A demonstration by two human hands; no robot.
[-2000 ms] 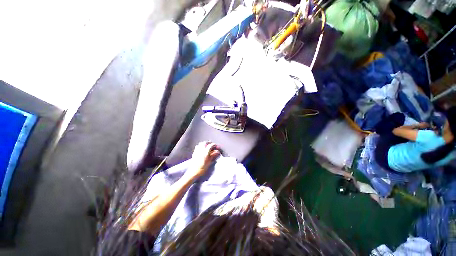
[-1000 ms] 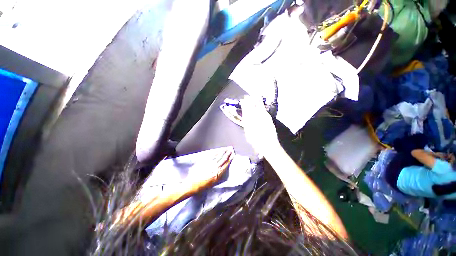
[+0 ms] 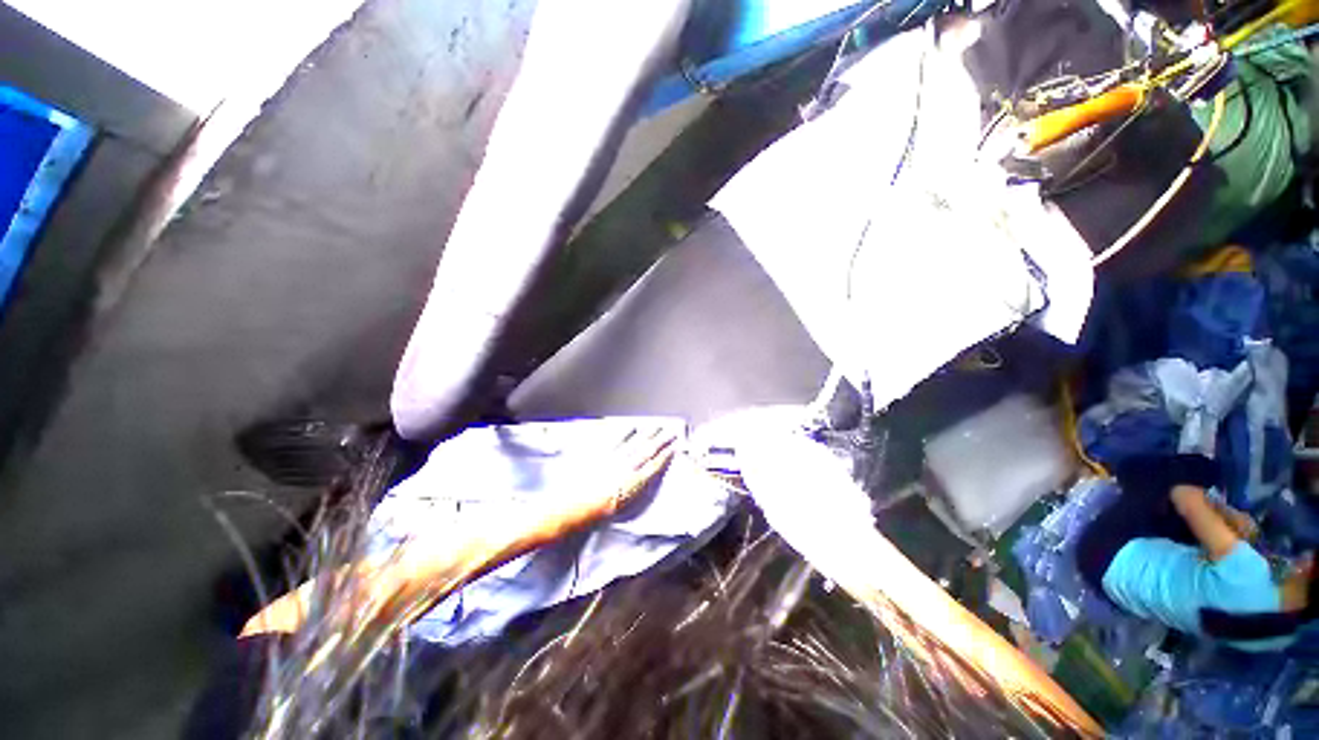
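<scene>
A pale blue-grey garment [image 3: 506, 470] lies at the near end of the grey padded ironing table [image 3: 694, 333]. My left hand [image 3: 644, 474], bare, lies flat on the garment with its fingers stretched out. My right hand [image 3: 767, 445], washed out white by the light, is closed on the steam iron [image 3: 842, 416] at the garment's right edge. The hand hides most of the iron; its cord runs up over the white sheet. Hair covers the near part of the garment and both forearms partly.
A white sheet [image 3: 926, 217] covers the table's middle. A long pale sleeve board [image 3: 485, 246] stands to the left on a blue support arm [image 3: 767, 51]. Hoses [image 3: 1085, 119] lie at the far end. A person in light blue [image 3: 1193, 586] sits right among blue garments [image 3: 1215, 419].
My right hand has taken hold of the iron and brought it from the bare padding down to the garment. My left hand has flattened on the cloth. The view has shifted.
</scene>
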